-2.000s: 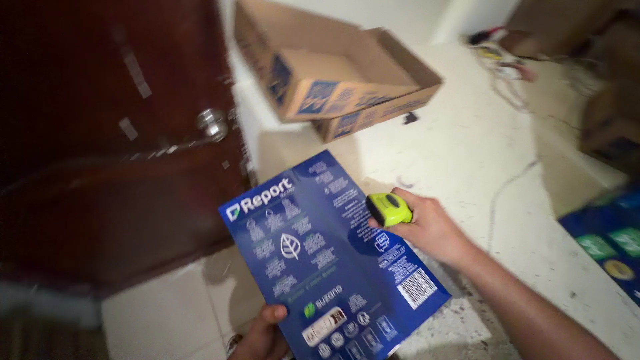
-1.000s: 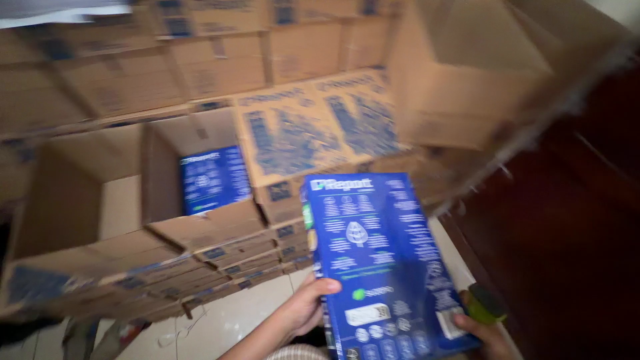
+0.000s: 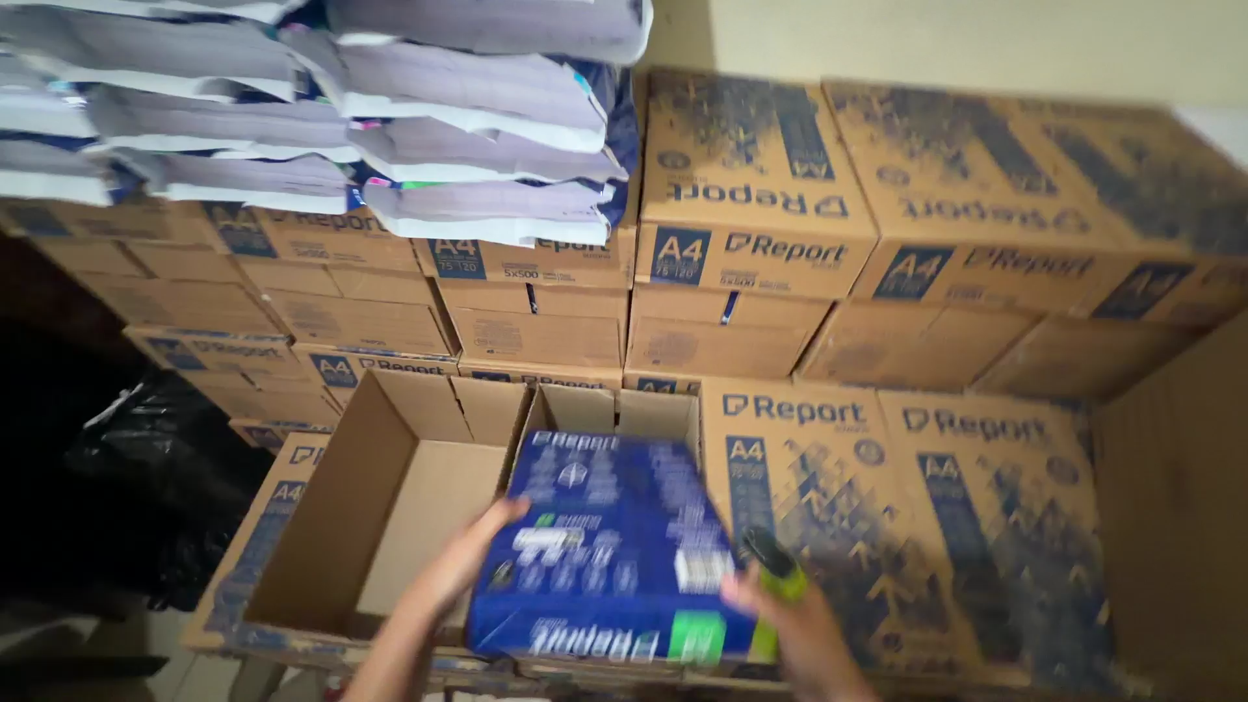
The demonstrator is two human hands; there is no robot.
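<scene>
Between my two hands is a blue Report paper ream [image 3: 604, 546], held over the right one of two open cardboard boxes. My left hand [image 3: 478, 546] grips its left edge, beside the empty-looking left box [image 3: 429, 517]. At the ream's lower right edge is my right hand [image 3: 780, 604], its fingers also around a yellow-green handheld tool [image 3: 775, 565] with a dark top; its exact kind is blurred. The ream hides most of the inside of the right box [image 3: 575, 405].
Closed A4 paper cartons [image 3: 799, 419] lie right of the open boxes, and more cartons [image 3: 751, 244] are stacked behind. Piles of white-wrapped paper [image 3: 487, 97] stand at the upper left. A black plastic bag [image 3: 146, 468] is at the left, a cardboard wall [image 3: 1170, 487] at the right.
The view has swung from the pale surface and dark door to the cartons. The ream, beside the right open box one second ago, is now over it. Both hands still hold it.
</scene>
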